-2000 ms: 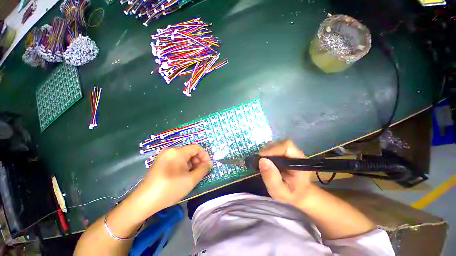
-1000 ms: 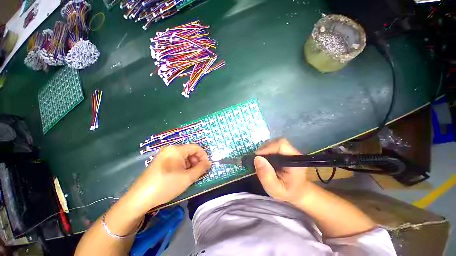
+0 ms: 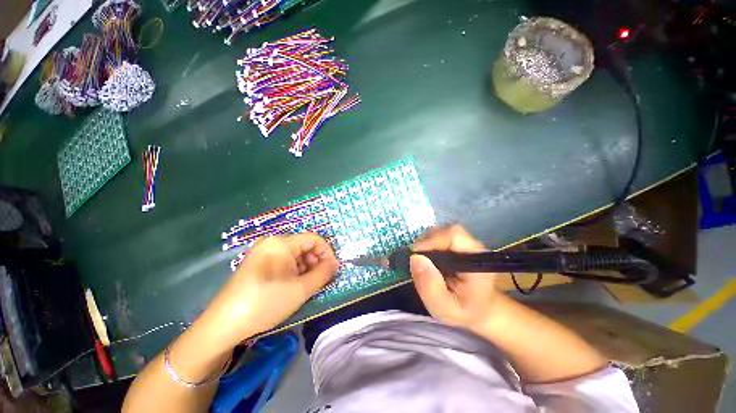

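Observation:
A green-white PCB panel lies near the bench's front edge. Wire leads with white plugs lie in rows over its left part. My right hand holds the black soldering iron, its thin tip pointing left at the panel beside my left fingertips. My left hand rests over the panel's lower left with thumb and fingers pinched together. What is between those fingers is too small to tell. A thin silvery strand runs left across the bench from near my left forearm.
A loose lead pile lies beyond the panel. A small lead bundle, a bare PCB panel and bundled harnesses are at left. A crusted yellowish tub stands right, the iron's cable beyond it. A red-handled tool lies at the left edge.
Both hands and the iron hold nearly the same place at the panel. The view has shifted slightly. A red light now shows brightly at the upper right.

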